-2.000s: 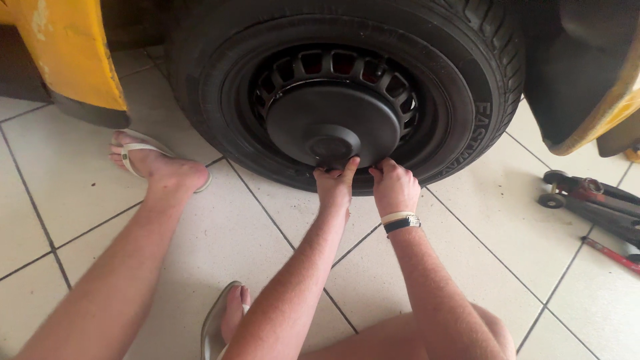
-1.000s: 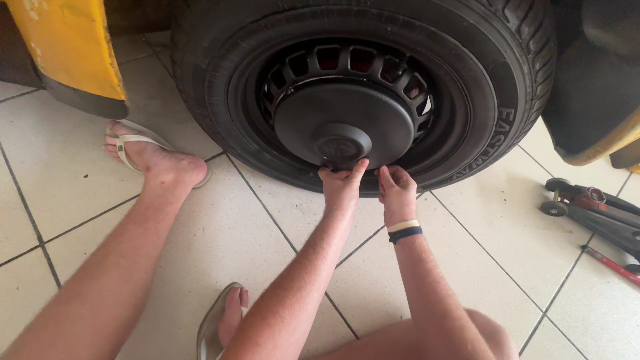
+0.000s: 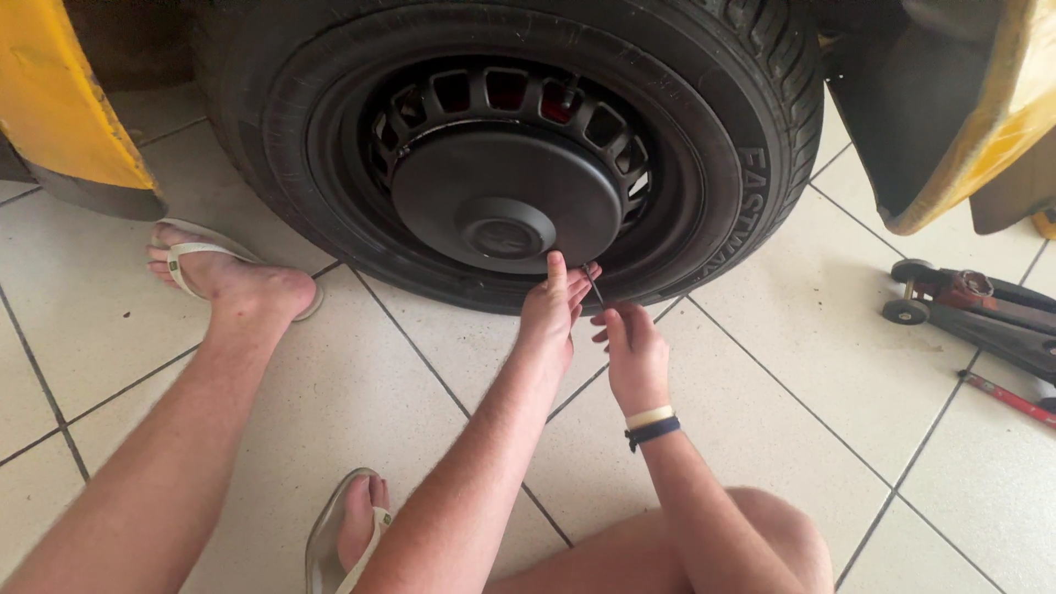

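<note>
A black round wheel cover (image 3: pixel 505 198) sits at the centre of a dark slotted wheel rim (image 3: pixel 503 91) inside a black tire (image 3: pixel 726 190). My left hand (image 3: pixel 554 309) is at the cover's lower edge, its thumb against it and its fingers spread to the right behind a thin metal hook or rod (image 3: pixel 594 285). The lower end of that rod is pinched in my right hand (image 3: pixel 634 346), just below and to the right; its upper tip lies by the left fingertips. Whether the tip touches the cover cannot be told.
Yellow body panels of the vehicle (image 3: pixel 74 99) hang left and right of the tire. On the tiled floor (image 3: pixel 792 396) at the right lie a floor jack (image 3: pixel 982 305) and a red bar (image 3: pixel 1011 398). My feet in flip-flops (image 3: pixel 239 276) rest at the left and at the bottom.
My right hand has moved down from the cover's edge, and the thin rod now shows between the hands. The left fingers have spread out to the right.
</note>
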